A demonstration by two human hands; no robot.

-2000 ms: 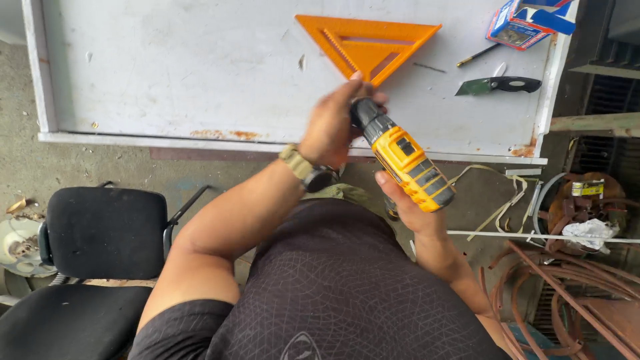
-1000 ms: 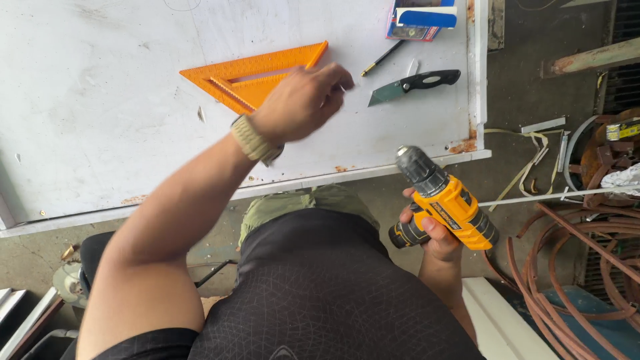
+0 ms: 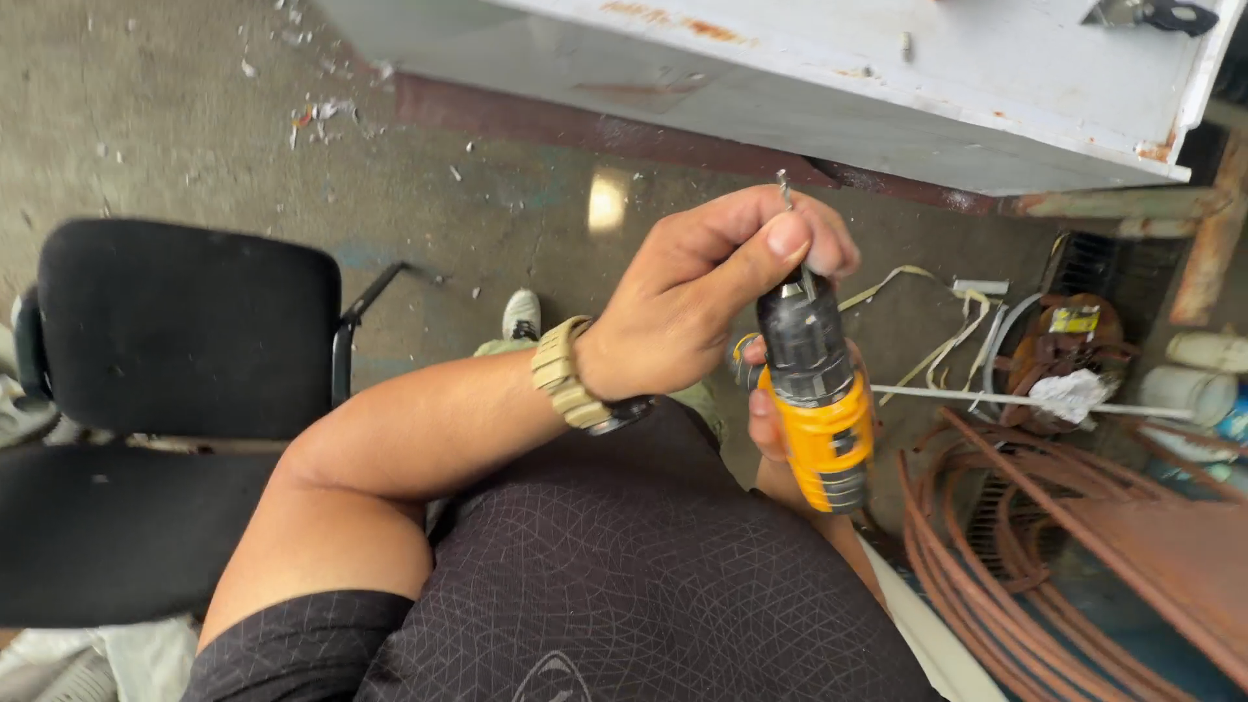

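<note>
A yellow and black cordless drill [image 3: 824,429] points up and away from my body, its chuck at the top. My right hand [image 3: 766,424] is wrapped around its handle, largely hidden behind the drill. Between the thumb and fingers of my left hand [image 3: 717,283], at the chuck's mouth, is a thin twist drill bit [image 3: 784,192] with its tip sticking up. Whether the bit's shank sits inside the chuck cannot be told. A watch with a tan strap [image 3: 564,375] is on my left wrist.
Ahead lies a white, rust-stained workbench [image 3: 829,88], with a folding utility knife [image 3: 1155,15] at upper right. A black chair [image 3: 190,331] stands at left. Coiled rusty rods [image 3: 975,517] and a white bar [image 3: 975,395] are at right.
My left hand has come from over the orange square on the bench to the drill's chuck, with a bit now visible in its fingers. The view has shifted toward the floor.
</note>
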